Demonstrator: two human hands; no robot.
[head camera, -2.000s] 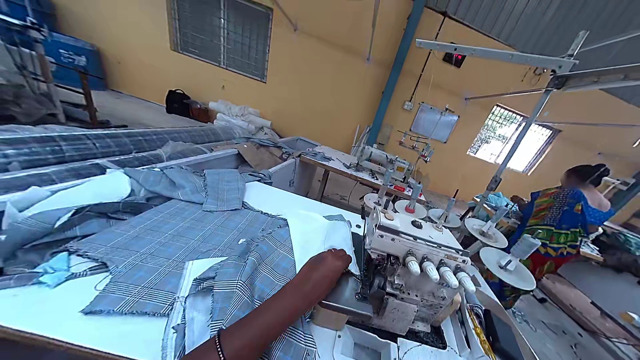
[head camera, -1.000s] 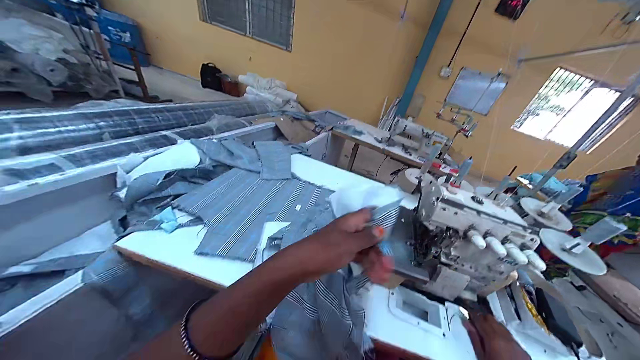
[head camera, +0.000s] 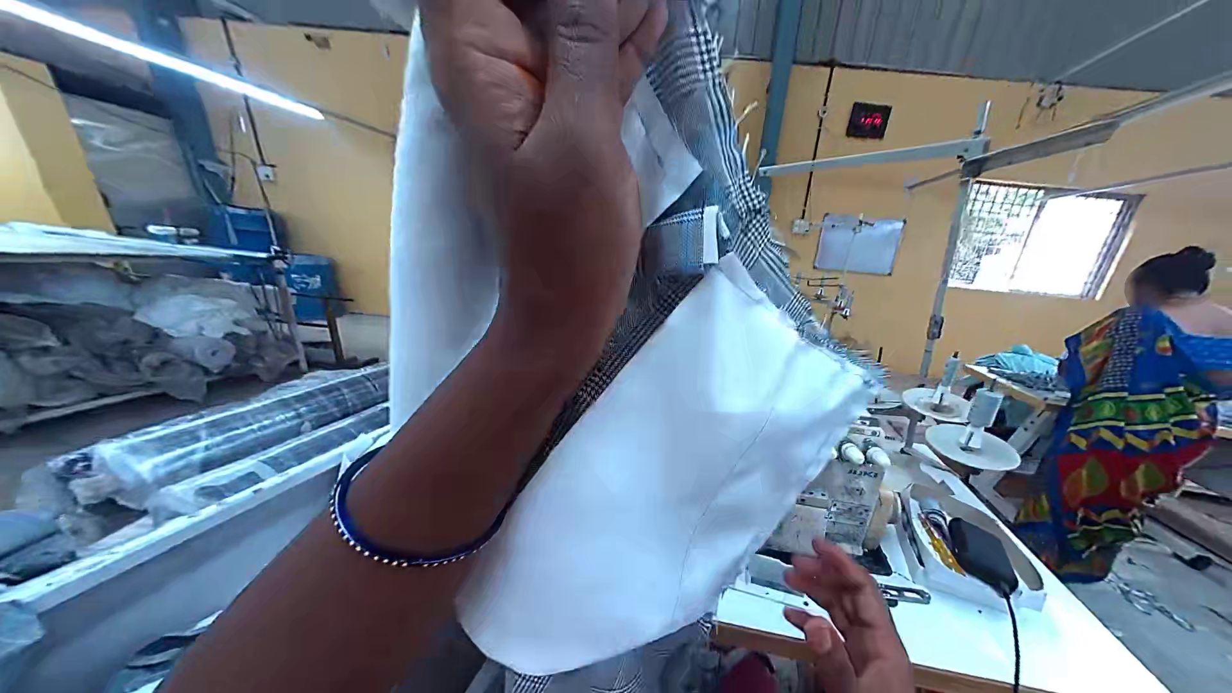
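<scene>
My left hand (head camera: 549, 87), with a beaded blue bangle on its wrist, is raised high and grips checked grey fabric (head camera: 707, 115) joined to white pocket cloth (head camera: 664, 462). The cloth hangs down in front of me, its checked edge frayed. My right hand (head camera: 852, 616) is low at the right, fingers apart and holding nothing, below the overlock sewing machine (head camera: 847, 496). The hanging cloth hides much of that machine and the work table (head camera: 962, 626).
Thread cones on round holders (head camera: 972, 446) stand behind the machine. A white tray (head camera: 1028, 584) holds tools and a black object. Plastic-wrapped fabric rolls (head camera: 241, 423) lie left. A person in a patterned garment (head camera: 1126, 423) stands at the right.
My left hand has gone from beside the machine up in front of the view, lifting the cloth with it. My right hand, at the table by the machine one second ago, now shows its spread fingers.
</scene>
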